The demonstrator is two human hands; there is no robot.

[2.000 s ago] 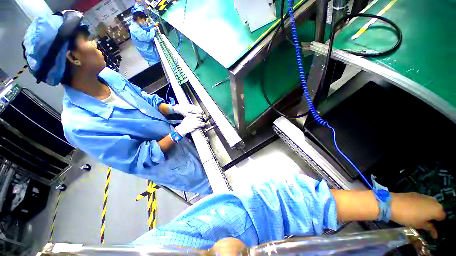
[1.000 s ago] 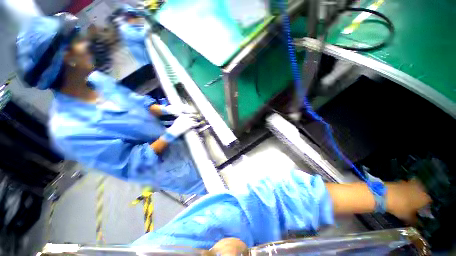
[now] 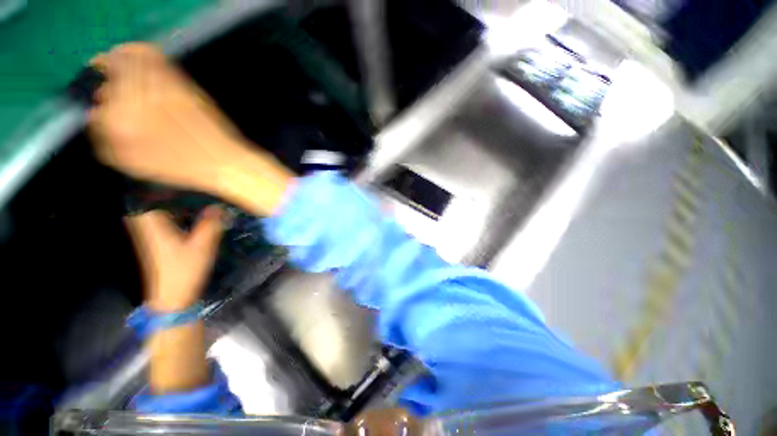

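Observation:
The view is strongly blurred. My right hand [image 3: 153, 119] is at the upper left with its fingers curled; a small dark patch shows at the fingertips, either a finger cot or a held thing. My left hand [image 3: 177, 255] is below it, thumb and fingers apart, with a blue wrist strap [image 3: 166, 318]. Whether either hand holds anything is unclear. Dark green small pieces [image 3: 243, 238] lie just right of my left hand, in a black area that looks like the parts bin.
A green bench top [image 3: 51, 51] is at the upper left. A dark rectangular thing [image 3: 419, 191] lies on the bright steel bed [image 3: 477, 183]. Glaring, blurred boards [image 3: 558, 81] are at the upper right. Grey floor with a yellow-black tape [image 3: 677, 255] is at the right.
The view has swung round; the coworkers are out of the picture. My left hand has moved from the right side to the lower left of the picture, and my right hand has come in.

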